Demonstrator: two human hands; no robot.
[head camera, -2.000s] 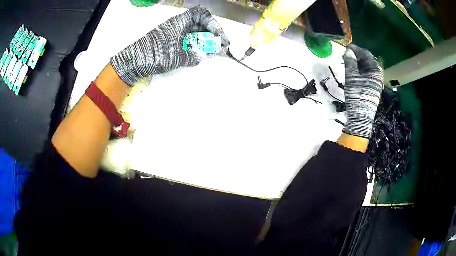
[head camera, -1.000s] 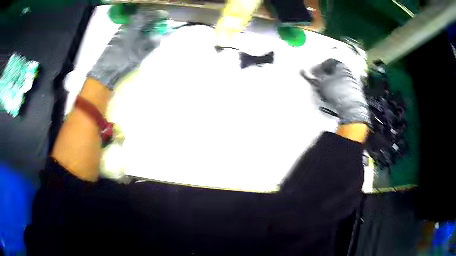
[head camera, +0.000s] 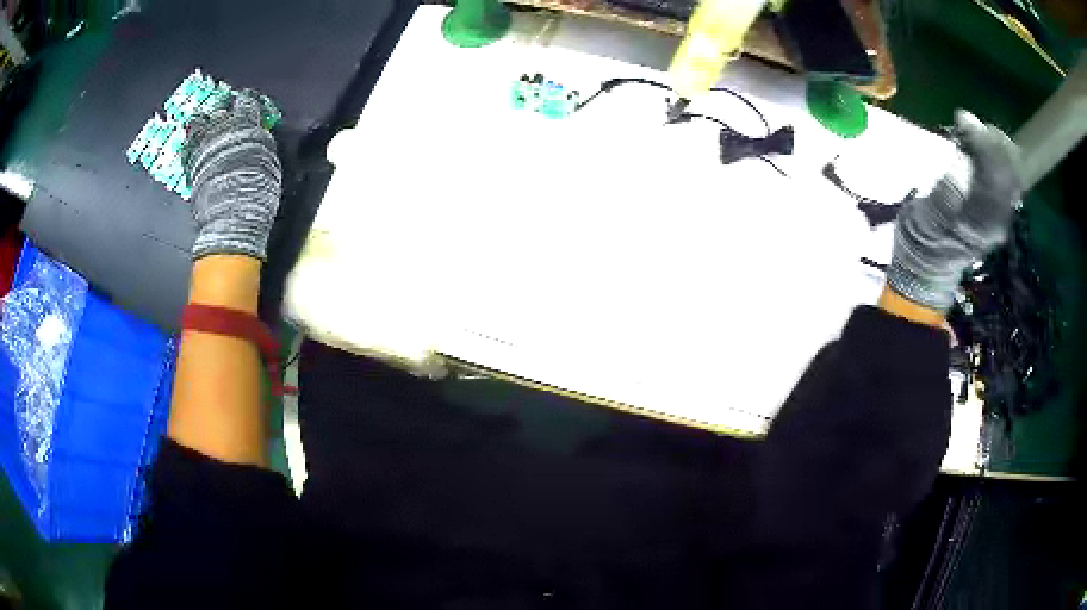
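Note:
A teal circuit board (head camera: 545, 95) with a black lead lies near the top edge of the white board. The lead's tied bundle (head camera: 757, 144) lies to its right. My left hand (head camera: 235, 161), in a grey-white knit glove, is on the waiting circuit boards (head camera: 167, 142) on the black mat; its fingertips are hidden, so I cannot tell whether it grips one. My right hand (head camera: 960, 215), gloved and blurred, is at the right edge of the white board, beside another black cable (head camera: 880, 212). Its grip is unclear.
A yellow-bodied tool (head camera: 713, 48) hangs at top centre. Green discs (head camera: 477, 22) sit at the white board's upper corners. A dark rectangular object (head camera: 825, 42) lies on the brown shelf. A black cable pile (head camera: 1013, 328) is at right, a blue bin (head camera: 101, 411) at lower left, a pale post (head camera: 1057, 141) at upper right.
The circuit board with its lead has been let go and lies on the white board. My left hand has moved left to the waiting boards. My right hand has shifted; the whole view has turned leftward.

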